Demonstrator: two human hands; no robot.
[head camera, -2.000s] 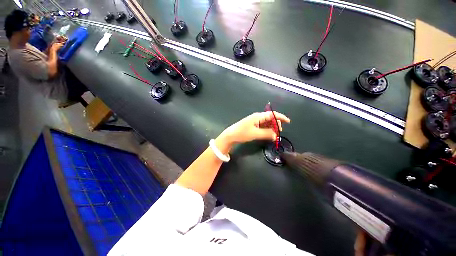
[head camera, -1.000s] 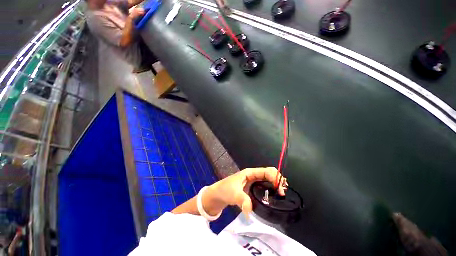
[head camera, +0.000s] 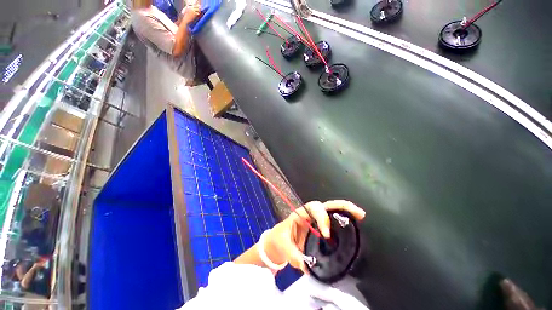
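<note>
My left hand (head camera: 290, 239) holds a round black wired unit (head camera: 342, 251) by its rim, close to my body at the bench's near edge. The unit is tilted, with two small silver posts showing, and a red wire rises from it to the upper left over the blue bin. My right hand is not in view. The nozzle tip of the hot-air gun (head camera: 517, 298) shows at the bottom right edge, blurred and cut off.
Several units with red wires (head camera: 333, 78) lie grouped on the green bench (head camera: 387, 157). White strips (head camera: 436, 68) cross it, with more units (head camera: 460, 36) beyond. A blue bin (head camera: 212, 200) stands left of the bench. A seated person (head camera: 163, 30) is farther along.
The view has turned left. My left hand has lifted the unit from the bench, brought it near my body and tilted it. The hot-air gun has moved away to the lower right edge.
</note>
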